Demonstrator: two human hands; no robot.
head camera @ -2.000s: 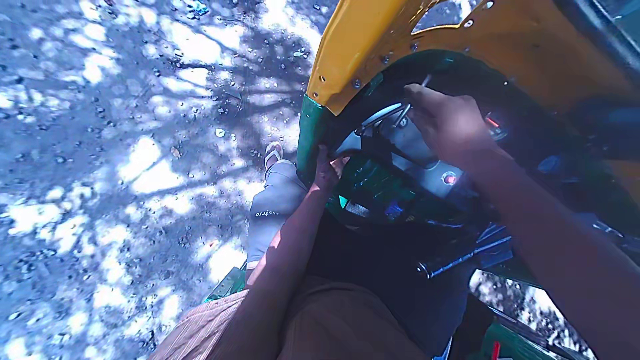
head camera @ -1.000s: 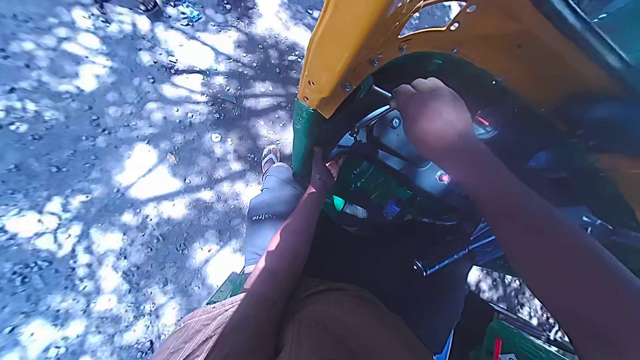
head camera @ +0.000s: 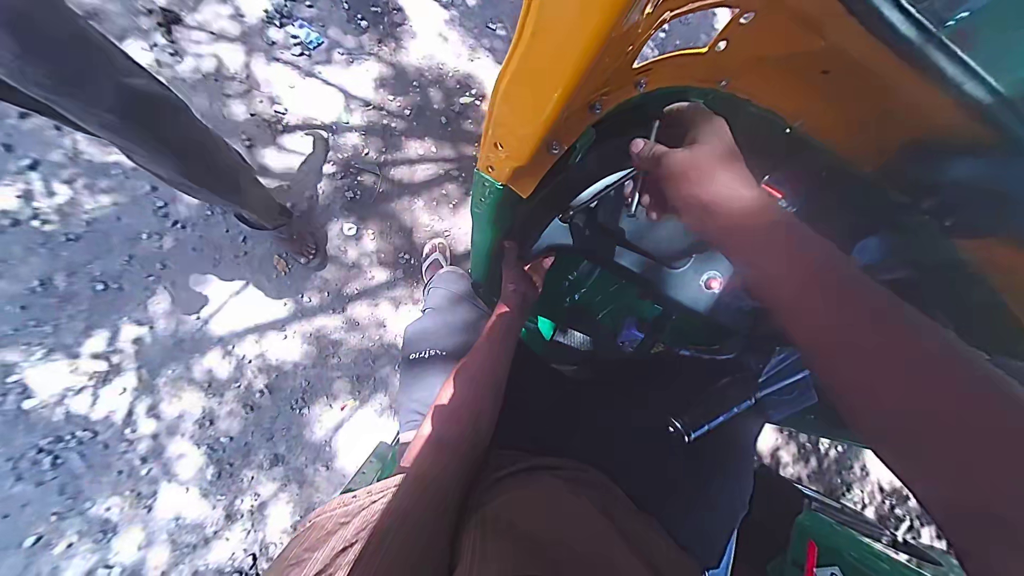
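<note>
My right hand (head camera: 700, 156) holds a thin metal rod-like tool (head camera: 642, 170) between thumb and fingers, beneath the curved dark rim of an opening in a yellow and green vehicle body (head camera: 552, 88). Below it are a grey panel (head camera: 656, 248) and a round part with a red centre (head camera: 711, 282). My left hand (head camera: 524, 276) rests at the green edge of the opening; its fingers reach partly out of sight, and whether they grip anything is unclear. A long metal tool (head camera: 724, 414), perhaps a socket wrench, lies across the dark cloth near my lap.
At the upper left another person's dark-trousered leg (head camera: 160, 120) stands on the stony ground. One sandalled foot (head camera: 436, 258) is beside the vehicle's green edge. Green bodywork with a red-handled item (head camera: 811, 556) is at the lower right.
Another person's leg has come into view at the upper left. My right hand has turned, and the thin tool now points steeply downward. My left hand stays at the green edge.
</note>
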